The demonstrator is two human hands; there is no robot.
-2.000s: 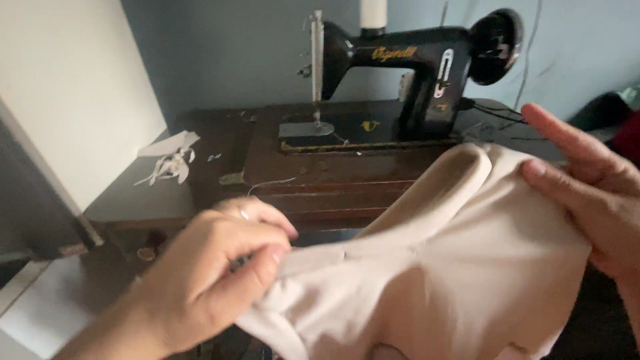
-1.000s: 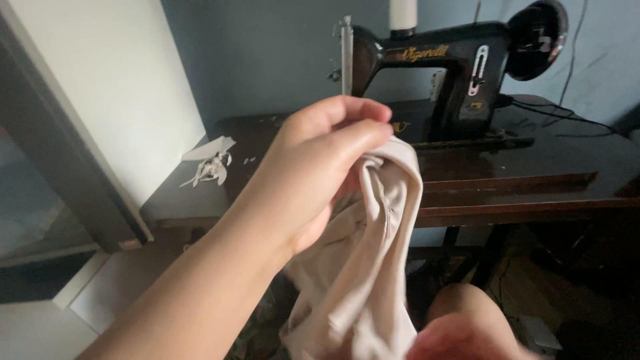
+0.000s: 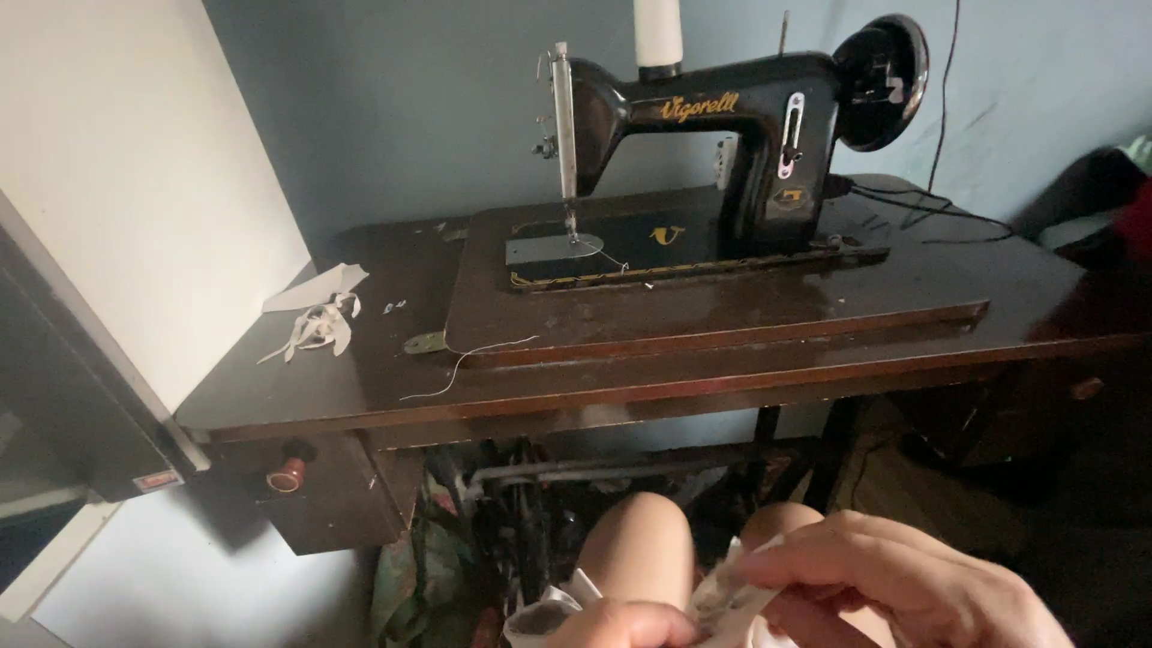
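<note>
At the bottom of the view, over the knees, my left hand (image 3: 625,625) pinches light beige fabric (image 3: 729,598), only its thumb side showing. My right hand (image 3: 891,576) comes in from the lower right, fingers bent onto the same fabric beside the left thumb. Most of the cloth lies below the frame edge. Beyond both hands stands a black Vigorelli sewing machine (image 3: 702,108), its needle area over a metal plate (image 3: 553,248) with a short thread there. A white thread cone (image 3: 659,31) sits on top.
The dark wooden sewing table (image 3: 576,396) spans the view, with fabric scraps (image 3: 319,315) at its left and a loose thread (image 3: 459,364) near the front edge. A drawer with a round knob (image 3: 286,477) hangs below left. A black cord (image 3: 945,216) runs behind the machine at right.
The fabric and both hands have moved down, from in front of the table to the lap at the bottom of the view. The fabric was spread between the hands two seconds ago; now it is bunched.
</note>
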